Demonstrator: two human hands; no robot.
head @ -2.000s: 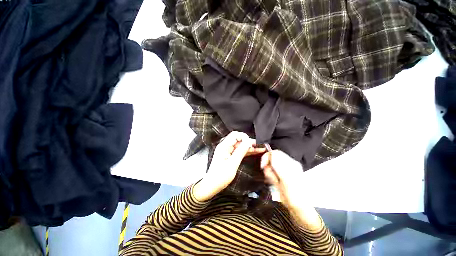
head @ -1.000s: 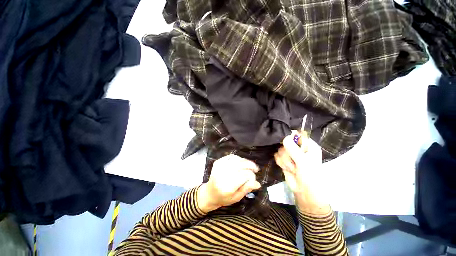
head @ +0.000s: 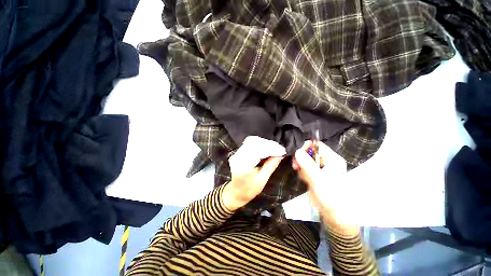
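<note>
A brown plaid garment (head: pixel 280 59) lies spread in front of me, with its dark grey-brown lining (head: pixel 237 110) showing in the middle. My left hand (head: pixel 254 168) pinches the lining's lower edge between thumb and fingers. My right hand (head: pixel 321 171) is just to the right, closed around a small tool (head: pixel 312 152) with a blue-purple part and a thin pale tip pointing up. Its fingertips are near the same edge. Whether they also pinch cloth is hard to tell. The tool is blurred and partly hidden by the fingers.
Navy garments (head: pixel 59 129) are piled at the left, and more navy cloth (head: pixel 471 188) is at the right edge. Another dark checked garment (head: pixel 471 32) is at the upper right. The white tabletop (head: pixel 417 140) ends near my striped top. Yellow-black tape (head: pixel 125 248) marks the blue-grey floor.
My left hand has moved up from near the table edge to the lining. My right hand has shifted slightly, still holding the tool. The lining's folds near my fingers have changed shape.
</note>
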